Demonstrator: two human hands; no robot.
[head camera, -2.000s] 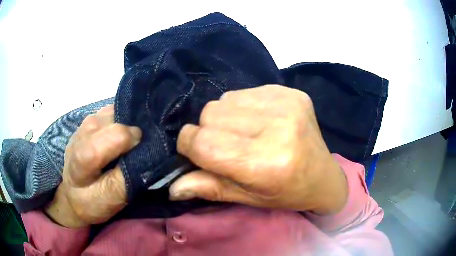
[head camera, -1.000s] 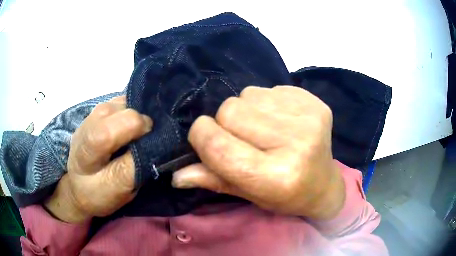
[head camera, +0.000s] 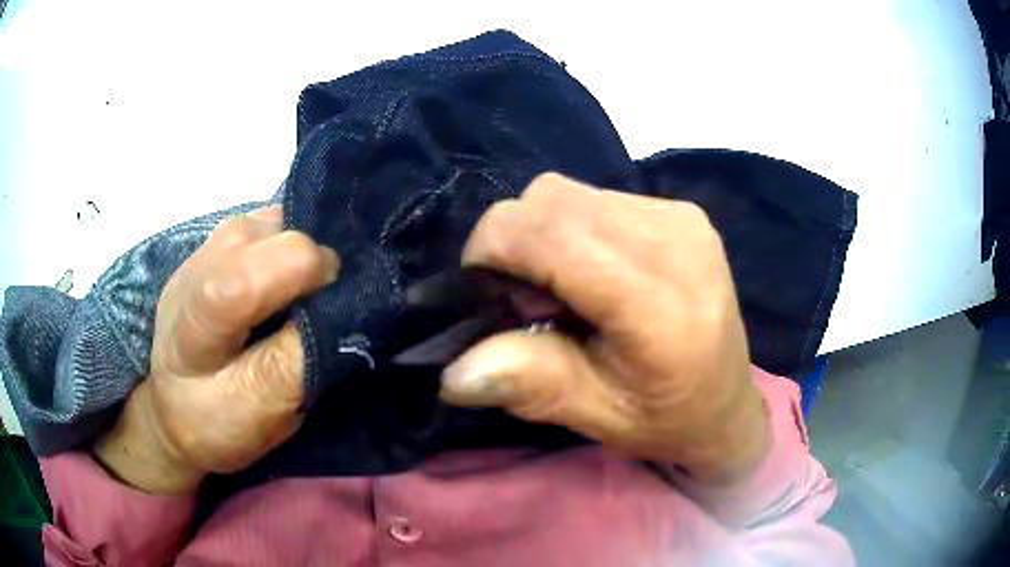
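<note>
The dark navy denim garment (head camera: 476, 122) lies bunched in front of me, over the table edge and my lap. My left hand (head camera: 227, 343) grips its waistband (head camera: 332, 310) between thumb and fingers. A short whitish thread mark (head camera: 356, 351) shows near the band end, beside my left hand. My right hand (head camera: 609, 321) holds thread snips (head camera: 443, 332); their blades are spread apart and point left toward the band end. The snips' body is mostly hidden in my right fist.
The white tabletop (head camera: 166, 100) lies behind the garment. A light grey-blue turned-back part (head camera: 144, 277) lies at the left, and a straight hemmed leg (head camera: 764, 233) lies to the right. A blue edge (head camera: 814, 382) shows below the table at right. My pink shirt (head camera: 443, 521) is at the bottom.
The garment and my left hand shifted slightly right from the earliest frame. The snips' blades have opened, my right thumb and fingers have spread, and the whitish thread is more exposed.
</note>
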